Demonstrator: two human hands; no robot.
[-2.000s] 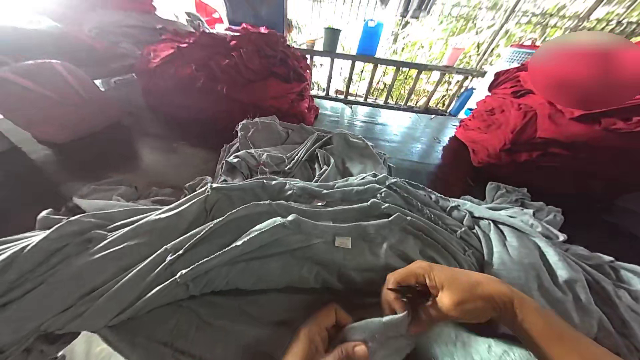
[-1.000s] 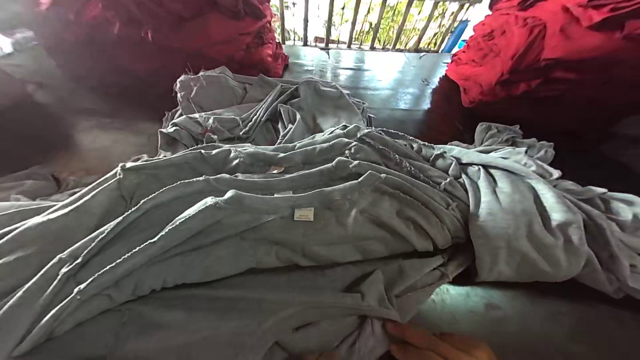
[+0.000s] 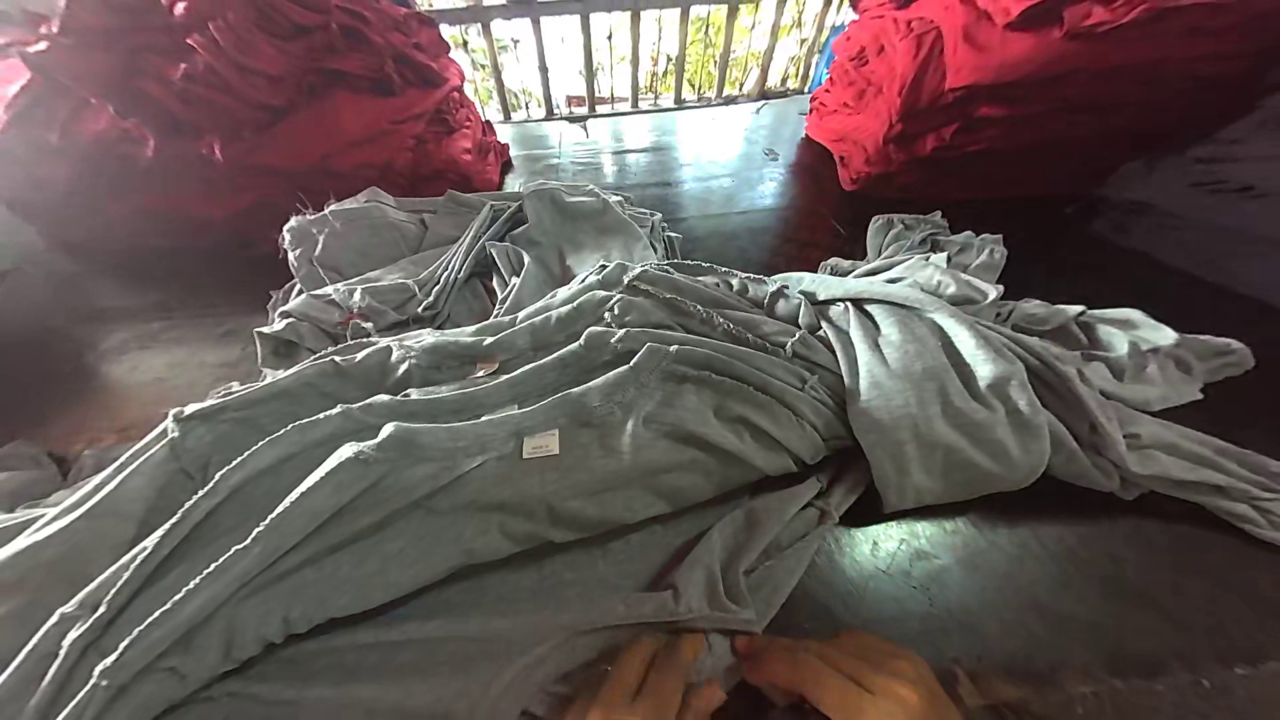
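Note:
Several grey knit shirts (image 3: 480, 500) lie layered on a dark table, their seamed necklines overlapping. A small white neck label (image 3: 540, 444) with writing shows on the front one. At the bottom edge, my left hand (image 3: 650, 680) pinches a piece of grey fabric (image 3: 715, 660) at the near part of the front shirt. Close on its right, my right hand (image 3: 845, 675) grips the same fabric between its fingertips. Both hands are partly cut off by the frame's lower edge, and whether a tool is in the right hand cannot be seen.
A crumpled grey garment pile (image 3: 400, 240) lies behind the shirts. Grey sleeves (image 3: 940, 400) drape to the right over the dark table (image 3: 980, 590). Large red cloth heaps stand at back left (image 3: 250, 110) and back right (image 3: 1000, 80). A railing (image 3: 635, 55) runs behind the table.
The view has tilted down. Two seconds ago my right hand held a small dark tool and my left hand the light grey cloth; now both hands are low at the frame's edge, close together.

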